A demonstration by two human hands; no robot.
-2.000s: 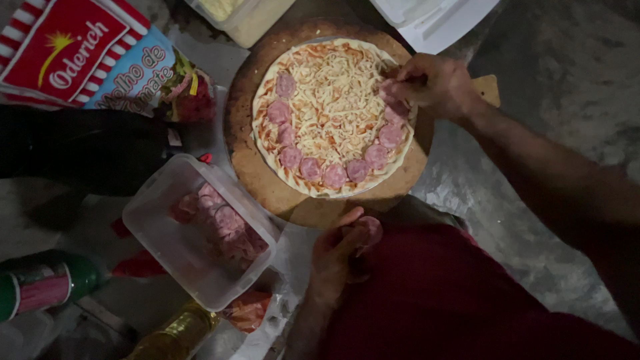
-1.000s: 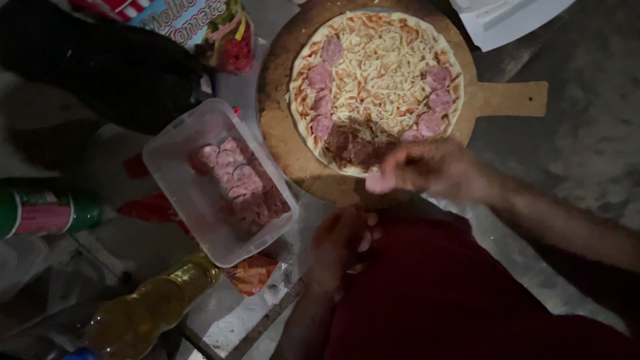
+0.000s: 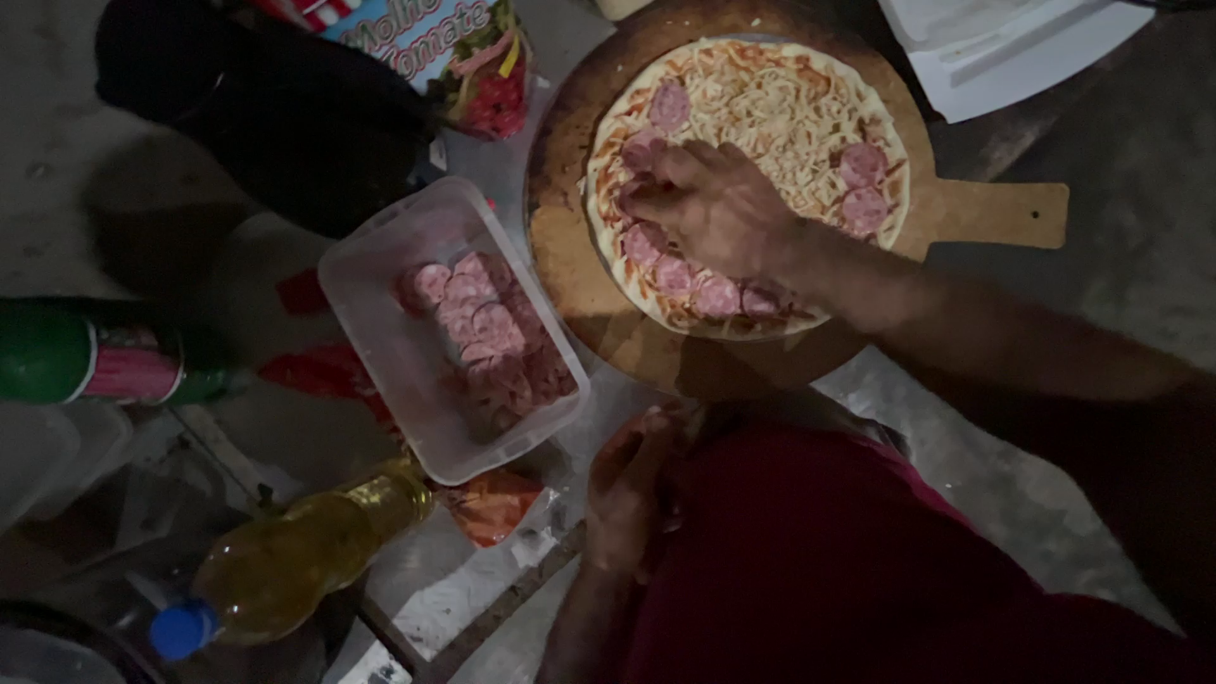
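An uncooked pizza (image 3: 788, 123) with sauce, shredded cheese and sausage slices lies on a round wooden pizza board (image 3: 570, 256), whose handle points right. Over the pizza's left side is my right hand (image 3: 717, 204), its fingertips down at the sausage slices along the edge; whether it holds a slice is hidden. My left hand (image 3: 632, 484) stays below the board, near my dark red clothing, with fingers curled; what is in it cannot be made out. Left of the board, a clear plastic container (image 3: 366, 313) holds a pile of sliced sausage (image 3: 484, 318).
A tomato sauce pouch (image 3: 418, 47) and a large dark bottle (image 3: 256, 104) lie at the upper left. Further down are a green bottle (image 3: 38, 351) and a bottle of yellow oil (image 3: 304, 560) with a blue cap. A white tray (image 3: 1007, 57) stands at the upper right.
My right hand has moved from the pizza's right edge, past its lower edge, to the left side. The slice seen in my left hand two seconds ago is no longer plain to see.
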